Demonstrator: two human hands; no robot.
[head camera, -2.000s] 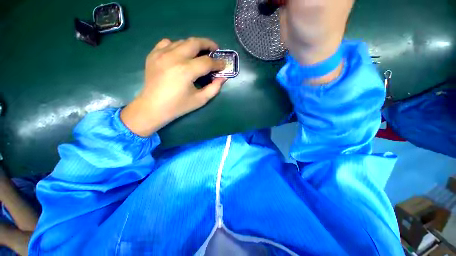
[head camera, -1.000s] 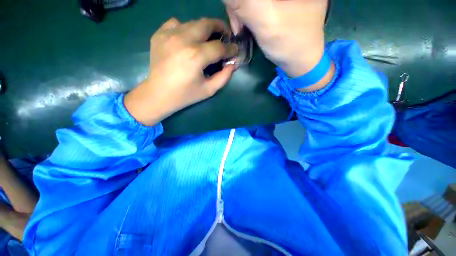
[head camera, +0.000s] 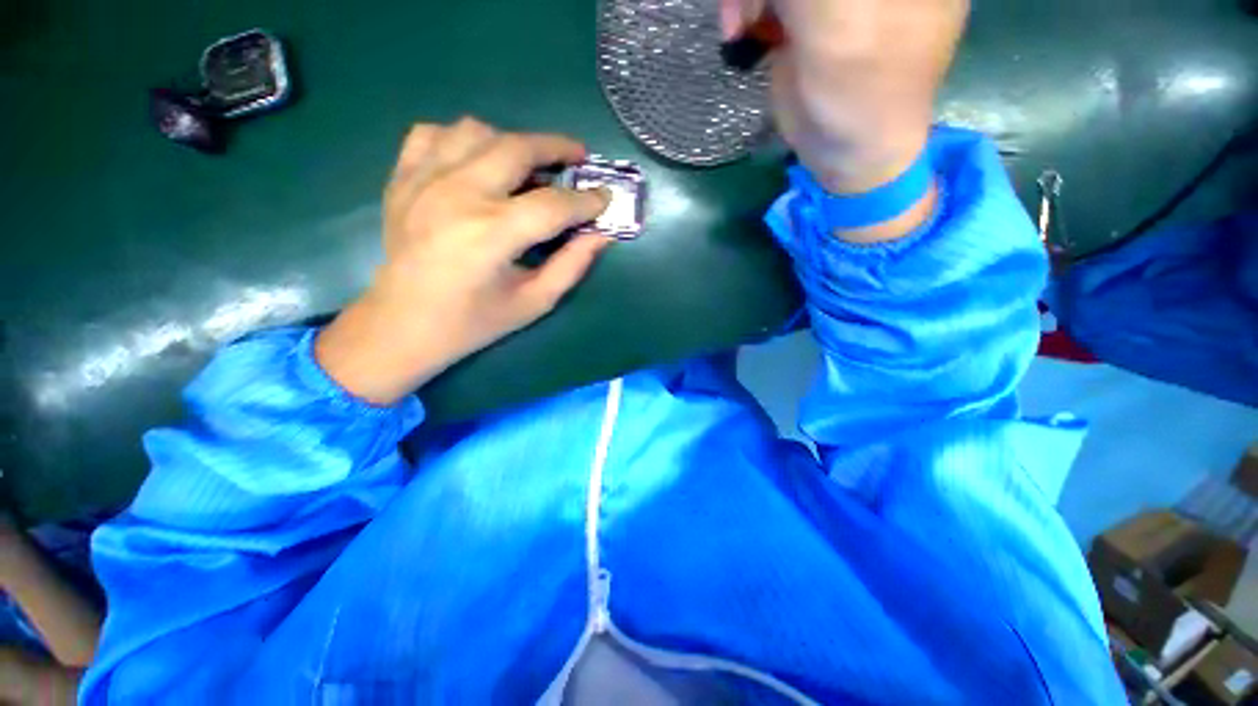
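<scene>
My left hand (head camera: 469, 241) holds a small silver watch case (head camera: 628, 204) with a pale inner piece against the dark green mat, fingertips on its left part. My right hand (head camera: 862, 83), blurred and cut by the top edge, holds an electric screwdriver (head camera: 752, 46). Only its black nose and a bit of red show; the bit cannot be made out. The nose is over the right part of the round grey perforated screw plate (head camera: 672, 83). Single screws cannot be made out.
A waiting silver-rimmed unit (head camera: 247, 72) and a dark piece (head camera: 186, 120) lie at upper left. A binder clip (head camera: 1049, 207) is at the bench edge on the right. Another person's arm (head camera: 48, 600) shows at lower left. Cardboard boxes (head camera: 1166, 559) stand at lower right.
My right hand was over the watch case one second ago; it has moved up and right to the screw plate. My left hand still holds the case, now more exposed.
</scene>
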